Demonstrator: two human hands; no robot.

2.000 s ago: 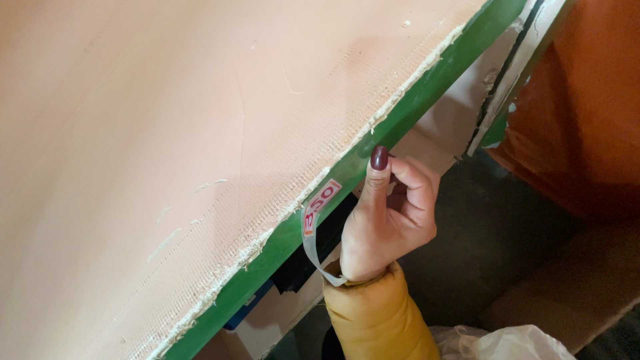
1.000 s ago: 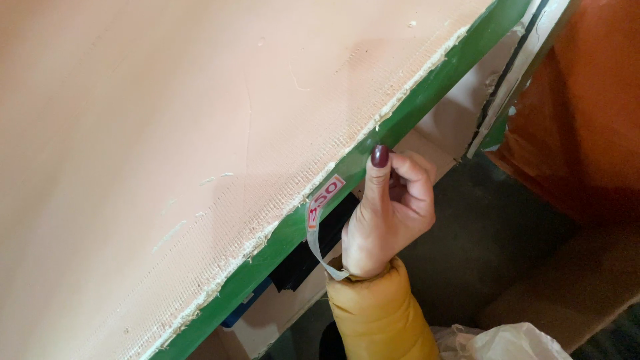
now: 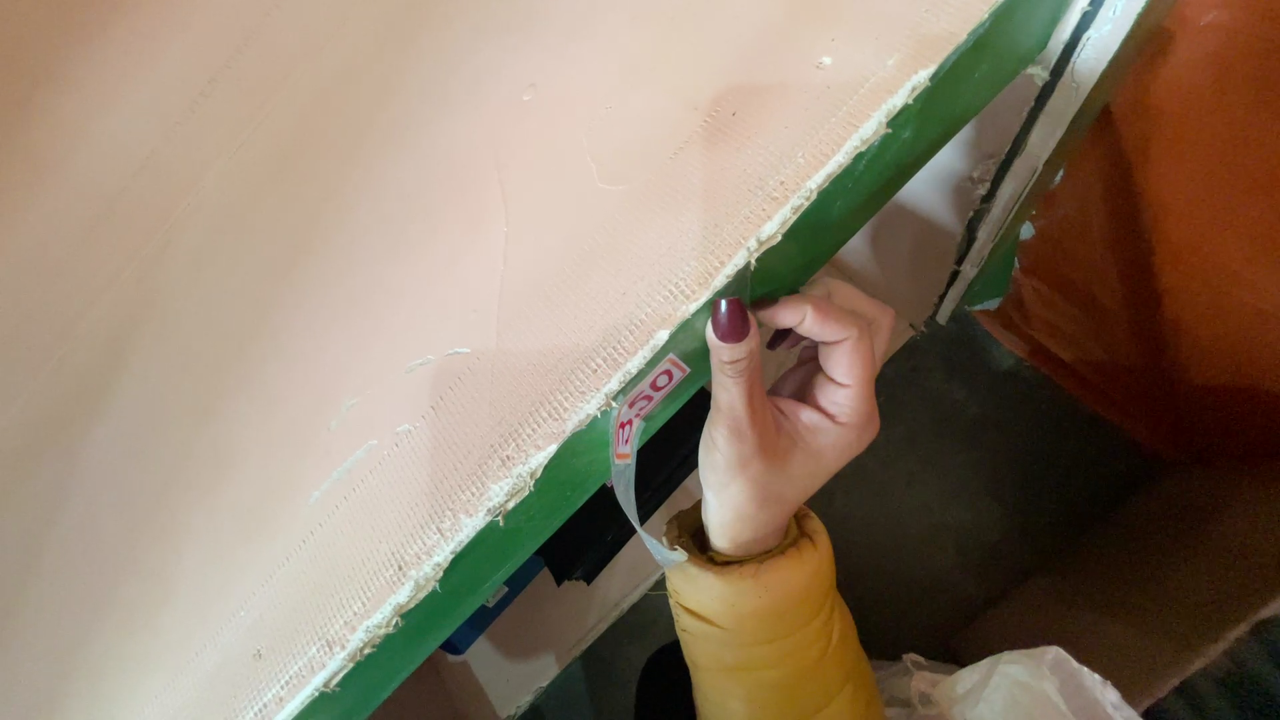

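Note:
My right hand (image 3: 790, 400), in a mustard padded sleeve, is at the green edge strip (image 3: 850, 215) of a pale shelf or board. Its thumb and index finger pinch a thin clear plastic strip (image 3: 626, 490) against that edge. A small label with red writing (image 3: 650, 400) lies along the plastic, left of my thumb. Below the label the strip hangs loose and curls down to the cuff. The other fingers are curled and partly hidden. My left hand is not in view.
The pale board surface (image 3: 380, 250) has a rough, ribbed, frayed edge. Below it are a black object (image 3: 625, 495) and a blue object (image 3: 490, 605). An orange panel (image 3: 1180, 230) stands at right. A translucent plastic bag (image 3: 1020, 685) is at the bottom.

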